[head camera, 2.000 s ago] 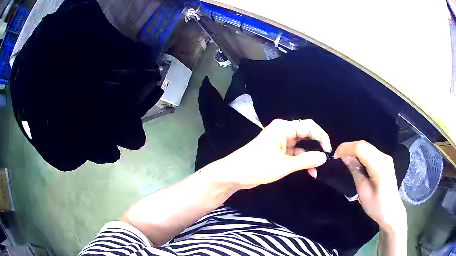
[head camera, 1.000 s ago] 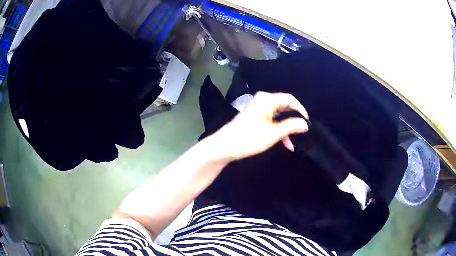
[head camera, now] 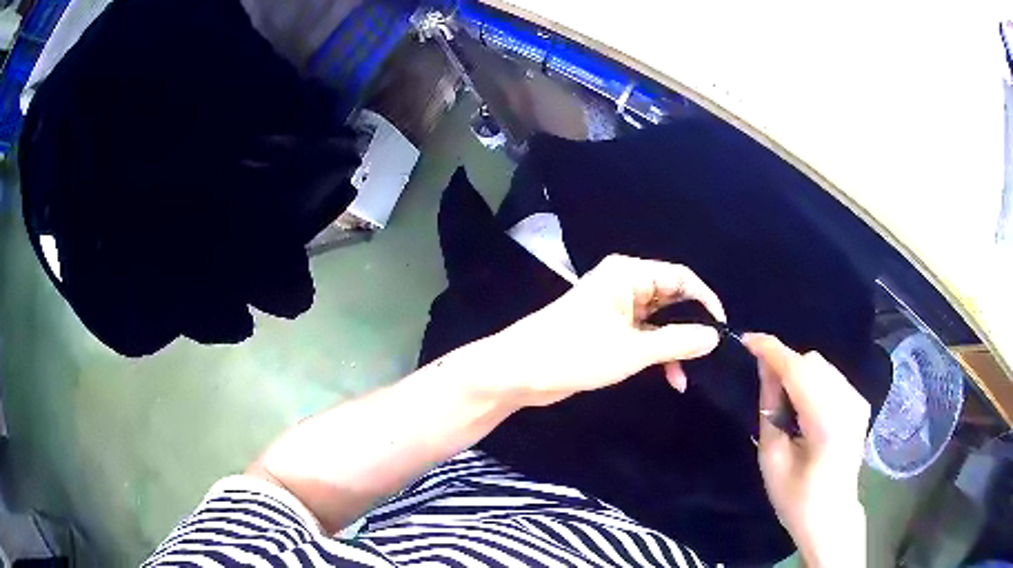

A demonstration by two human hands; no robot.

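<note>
A black garment lies over my lap, with a white patch showing on it. My left hand pinches a fold of the garment between thumb and index finger. A tiny dark piece shows at those fingertips. My right hand is just right of it, its fingertips holding a thin bright sliver, likely a needle, that points at the pinched spot. A dark narrow tool, maybe snips, shows partly in my right palm. No thread can be made out.
A white table curves along the upper right. A heap of dark garments hangs at the left. A clear mesh-like basket stands at the right below the table. A white box is near the green floor.
One second ago my right hand was not visible and my left hand was higher. Now my left hand is lower and my right hand is back beside it with the thin sliver.
</note>
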